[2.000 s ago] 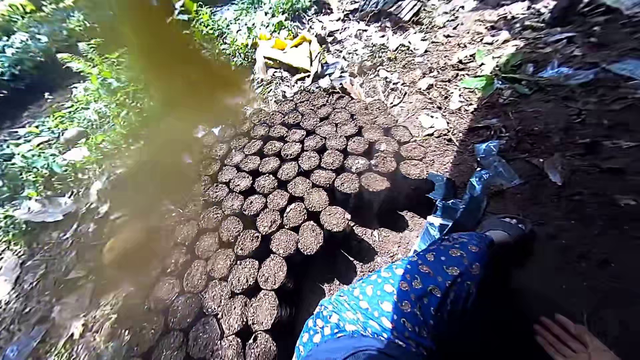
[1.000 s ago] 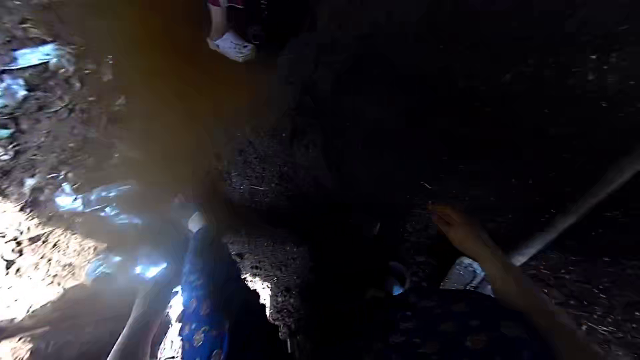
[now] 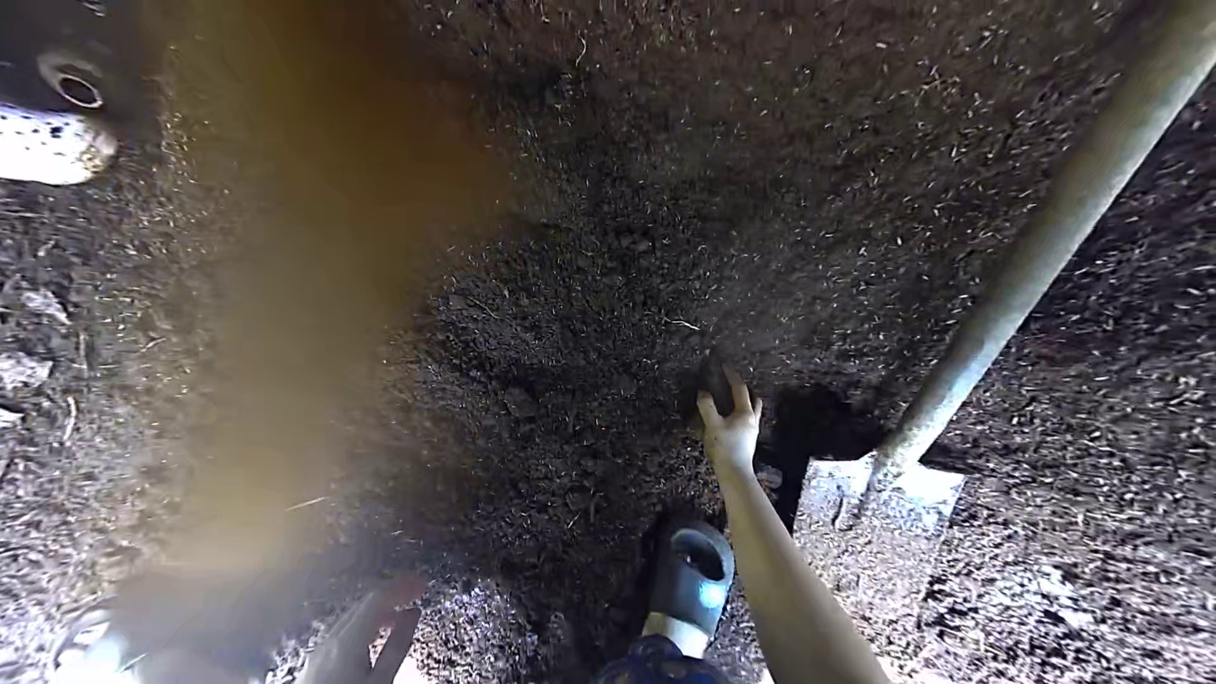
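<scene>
Low in the centre of the view, my right hand (image 3: 731, 423) reaches down onto dark loose soil (image 3: 589, 313), its fingers around a small dark object whose kind I cannot make out. Right of that hand stands a spade, its metal blade (image 3: 874, 541) on the soil and its long pale handle (image 3: 1035, 256) slanting up to the right. My left hand (image 3: 404, 594) is near the bottom left, low over the soil; it is blurred and partly hidden, so its fingers are unclear.
My foot in a dark clog (image 3: 695, 579) is planted between the hands. A pale clog with dark holes (image 3: 57, 142) shows at the top left edge. Leaf scraps (image 3: 24, 370) lie at the left. A brown blur covers part of the left side.
The view has swung away from the rows of soil-filled bags seen two seconds ago to the dark soil. My right hand has come down to the soil beside the spade.
</scene>
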